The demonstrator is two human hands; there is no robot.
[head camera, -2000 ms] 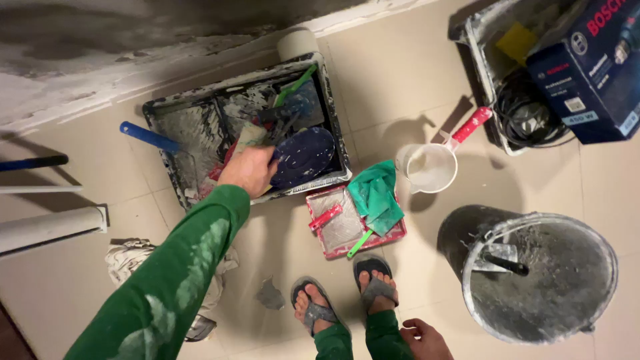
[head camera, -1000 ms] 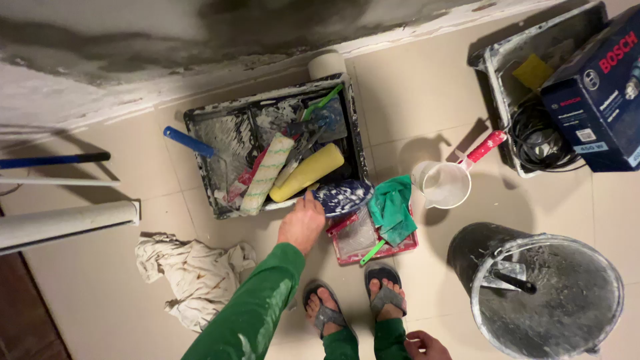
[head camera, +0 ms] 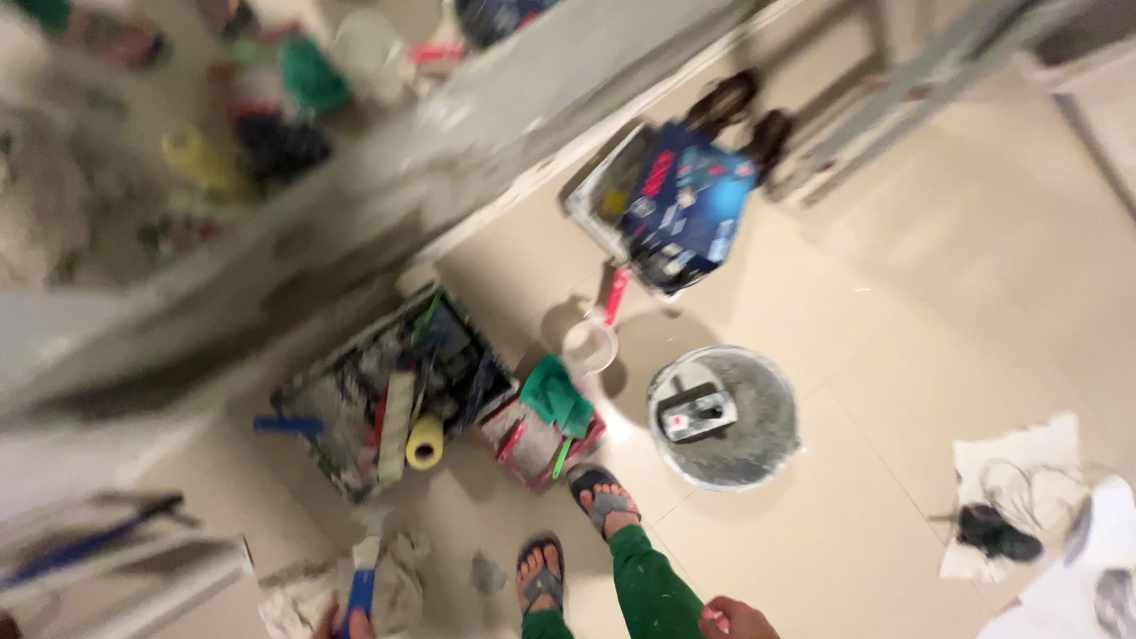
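At the bottom left, my left hand (head camera: 344, 625) is closed around the blue handle of a putty knife (head camera: 361, 586), its blade pointing up toward the large black tray (head camera: 306, 444). A pale paint roller sleeve (head camera: 397, 426) and a yellow roller sleeve (head camera: 425, 442) lie in or on that tray. Beside it, a green cloth (head camera: 556, 396) and a green-handled tool (head camera: 562, 458) rest on a small red tray (head camera: 532, 444). My right hand (head camera: 738, 618) hangs at the bottom edge beside my leg, fingers curled; blur hides whether anything is in it.
A bucket (head camera: 763, 461) with a trowel (head camera: 699, 417) stands right of my feet. Beyond the red tray are a white container (head camera: 590, 346) and a blue Bosch box (head camera: 688, 204) on another tray. A ladder (head camera: 914, 98) stands upper right; a whitish cloth (head camera: 306, 599) lies lower left.
My left hand has drawn back from the black tray to the bottom edge and now holds the blue-handled putty knife. The view has swung widely to the right.
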